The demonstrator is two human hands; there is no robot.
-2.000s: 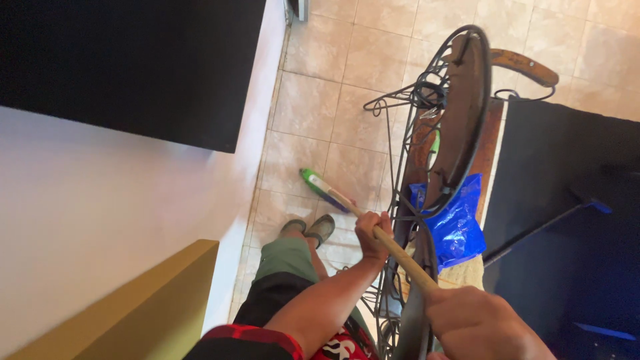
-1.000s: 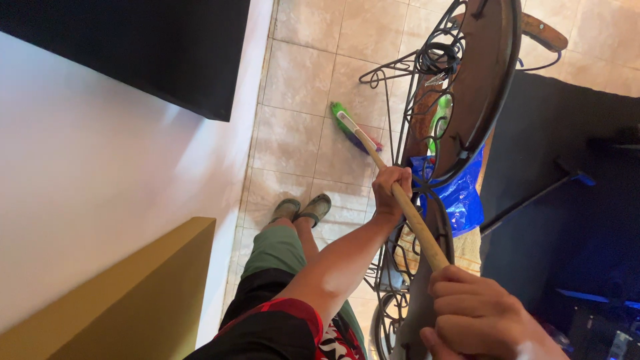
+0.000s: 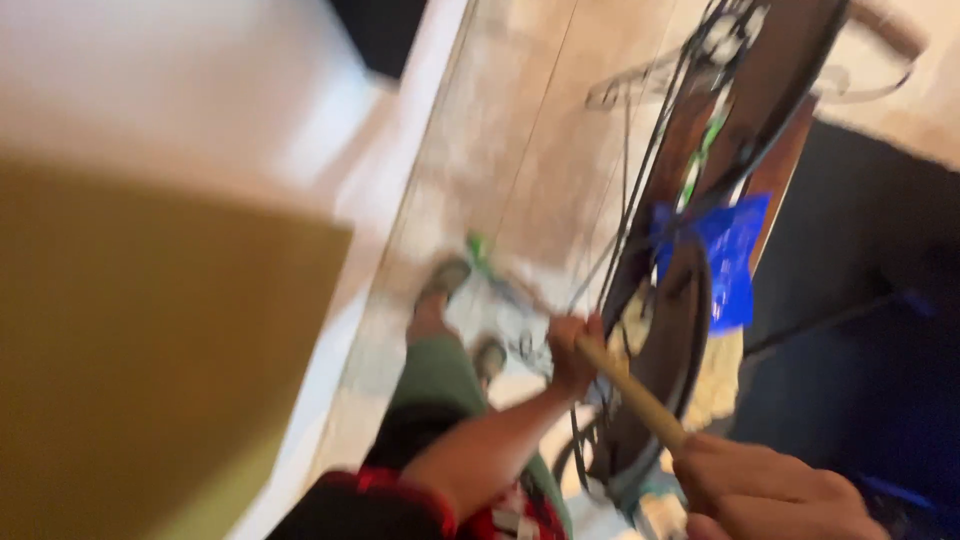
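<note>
A long wooden broom handle (image 3: 637, 394) runs diagonally between my hands. My left hand (image 3: 576, 352) is closed around its middle, beside the wrought-iron frame of a rack or stand (image 3: 660, 150). Nearest the camera, at lower right, my right hand (image 3: 772, 487) grips the handle's upper end. The blurred green broom head (image 3: 478, 251) is low over or on the tiled floor, close to my forward shoe (image 3: 448, 277). Whether its bristles touch the tiles I cannot tell.
A blue plastic bag (image 3: 727, 255) lies by the iron frame. Right of it is a large dark surface (image 3: 847, 315). On the left stand a white wall (image 3: 225, 97) and a mustard-coloured panel (image 3: 150, 322). Pale floor tiles (image 3: 517, 135) run between wall and frame.
The broom head has moved back towards my feet. My feet, side by side before, are now apart, one ahead of the other. Both hands keep their hold. The view has shifted and blurred.
</note>
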